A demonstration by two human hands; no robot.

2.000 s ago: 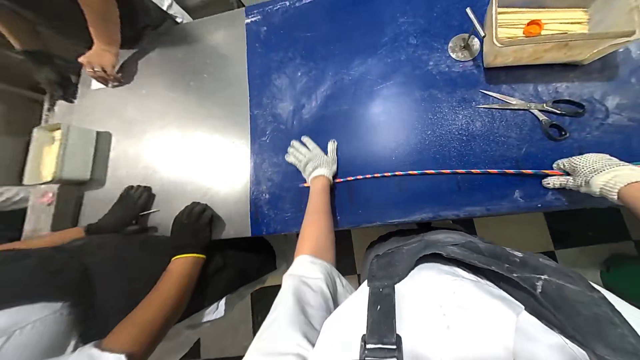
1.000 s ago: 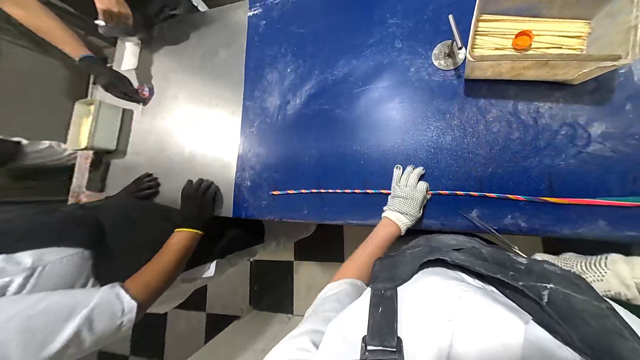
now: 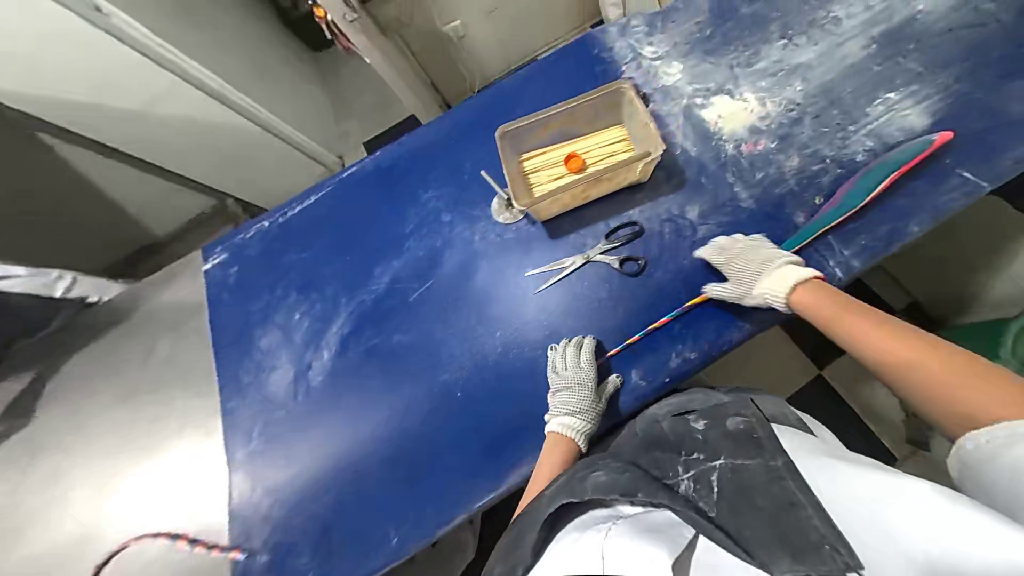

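Observation:
A rope of striped, multicoloured pliable material (image 3: 660,322) lies on the blue table covering (image 3: 384,336), widening at the upper right into a thick teal piece with a pink edge (image 3: 868,182). My left hand (image 3: 574,386), in a white knitted glove, rests flat at the rope's thin end, fingers extended. Gloved too, my right hand (image 3: 750,268) lies palm down over the rope where it thickens; whether its fingers grip is hidden. Scissors with black handles (image 3: 596,256) lie with blades apart above the rope, between the hands.
Beyond the scissors stands a plastic bin (image 3: 588,196) of thin wooden sticks (image 3: 552,160) with an orange cap (image 3: 574,162). Beside it is a metal disc with a rod handle (image 3: 506,208). White powder (image 3: 732,116) dusts the far right. Another striped rope (image 3: 188,544) crosses onto the metal table (image 3: 104,432).
The view has swung right, bringing the thick teal piece into sight. The scissors, near my right hand a second ago, now lie on the table. My right hand now rests over the rope.

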